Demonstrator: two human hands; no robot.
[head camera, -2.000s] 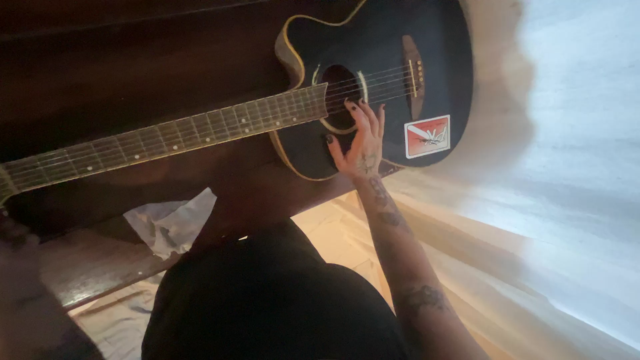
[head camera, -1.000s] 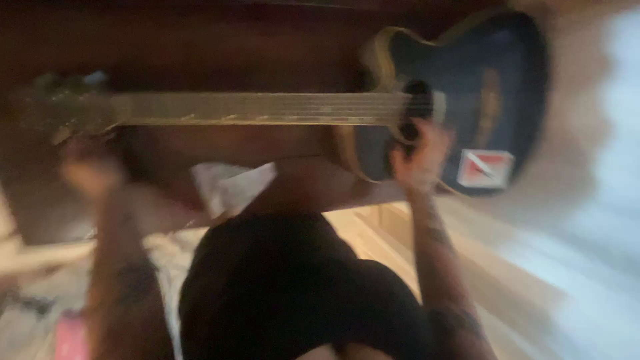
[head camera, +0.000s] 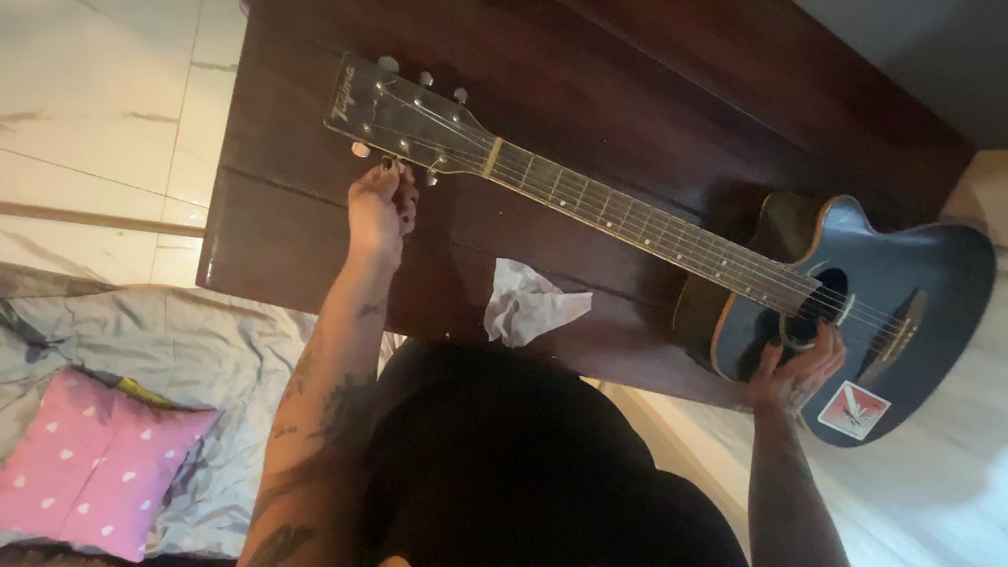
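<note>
A dark acoustic guitar with a cutaway body lies face up on a dark wooden table, its headstock towards the upper left. My left hand grips a tuning peg on the near side of the headstock, thumb and fingers pinched around it. Over the near edge of the soundhole, my right hand rests with its fingertips at the strings and its thumb apart, holding nothing. A square red and white sticker is on the guitar body beside that hand.
A crumpled white cloth or paper lies on the dark wooden table below the guitar neck. At lower left, a pink cushion with white hearts rests on a rumpled light sheet. Pale marbled floor tiles show at upper left.
My left hand, blurred near the headstock one second ago, is now at a tuning peg. My right hand stays by the soundhole. The view has swung left.
</note>
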